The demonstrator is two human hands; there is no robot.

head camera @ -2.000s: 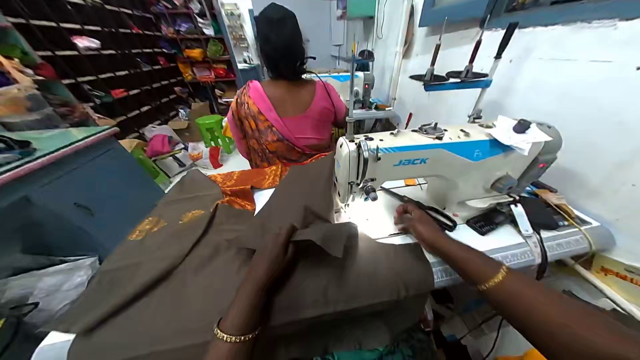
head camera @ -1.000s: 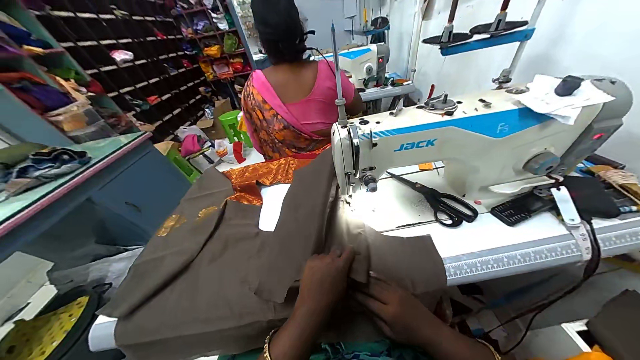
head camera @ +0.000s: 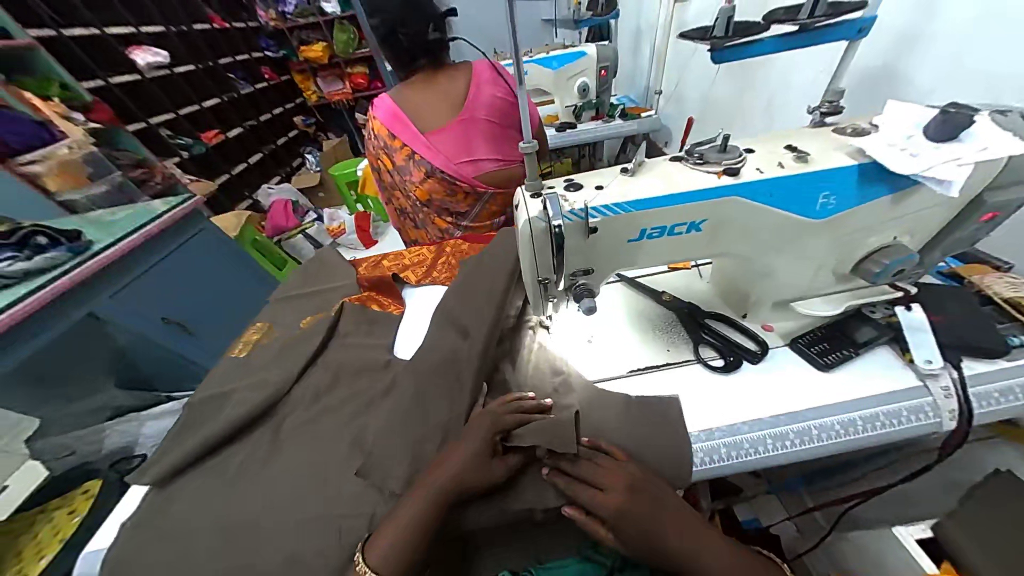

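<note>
Dark grey-brown fabric [head camera: 312, 424] is spread over the table and runs up under the needle area of a Jack sewing machine [head camera: 720, 216], whose lamp lights the cloth. On the fabric's near part lies my left hand [head camera: 500, 440], its fingers on a small folded flap [head camera: 548, 432] of the same cloth. My right hand [head camera: 612, 492] rests just right of it, fingertips at the flap's lower edge. Whether either hand pinches the cloth is unclear. Black-handled scissors [head camera: 700, 324] lie on the machine bed. Orange patterned cloth [head camera: 416, 268] shows beyond the brown fabric.
A mobile phone [head camera: 840, 340] and a measuring tape [head camera: 940, 396] lie right of the scissors. A ruler strip [head camera: 848, 424] runs along the table's front edge. Another person [head camera: 456, 128] sits ahead, back turned, near a second sewing machine [head camera: 560, 80]. A green-topped counter [head camera: 120, 232] stands left.
My right hand has left the scissors, which it was touching two seconds ago, and has come to the fabric beside my left hand. The flap between the hands now shows plainly. The view has shifted.
</note>
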